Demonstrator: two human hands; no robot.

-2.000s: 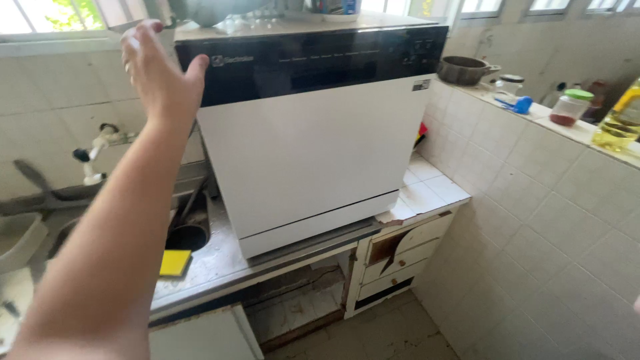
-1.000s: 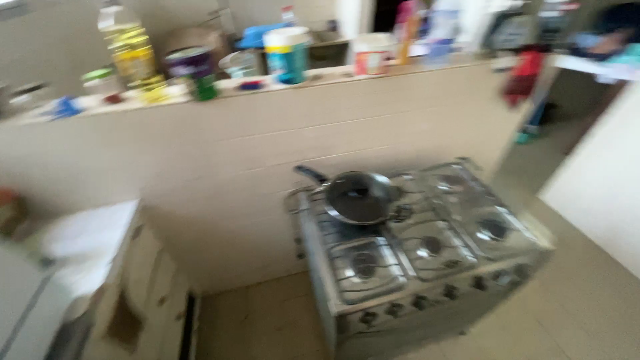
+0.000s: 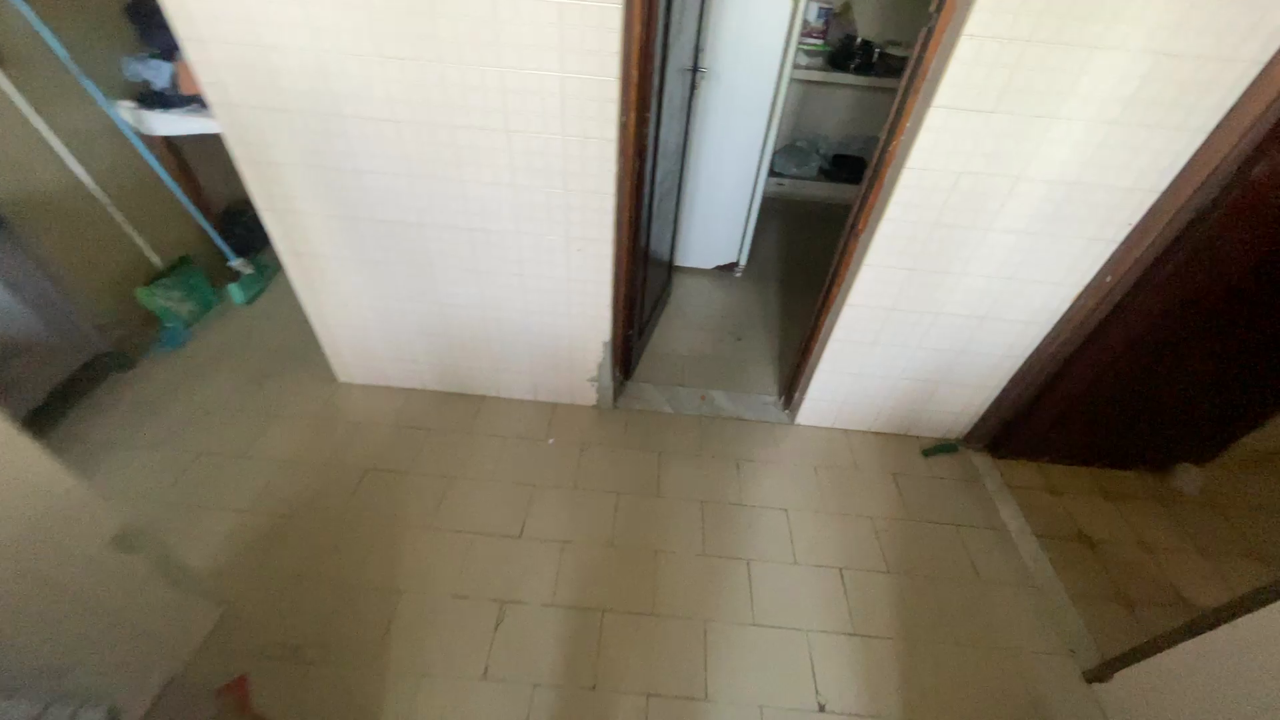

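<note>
Neither of my hands shows in the head view now, so what they hold or touch is hidden. Ahead is a tiled floor (image 3: 650, 540) that runs up to a white tiled wall (image 3: 450, 200). An open doorway with a brown wooden frame leads into a small room, where a white upright appliance or panel (image 3: 725, 140) stands beside shelves (image 3: 845, 78) with dark items and bags on them. A dark door leaf (image 3: 660, 200) stands at the left of this doorway.
At the left, a blue-handled broom (image 3: 150, 150) and a green dustpan (image 3: 180, 293) rest near a white ledge (image 3: 180, 120). A small green object (image 3: 940, 449) lies by the dark brown door (image 3: 1150, 330) at the right. A stone sill (image 3: 700, 400) crosses the doorway.
The view has swung far away from the white dishwasher on the counter, past the stove, to the doorways. The raised hand seen beside the dishwasher earlier is out of view.
</note>
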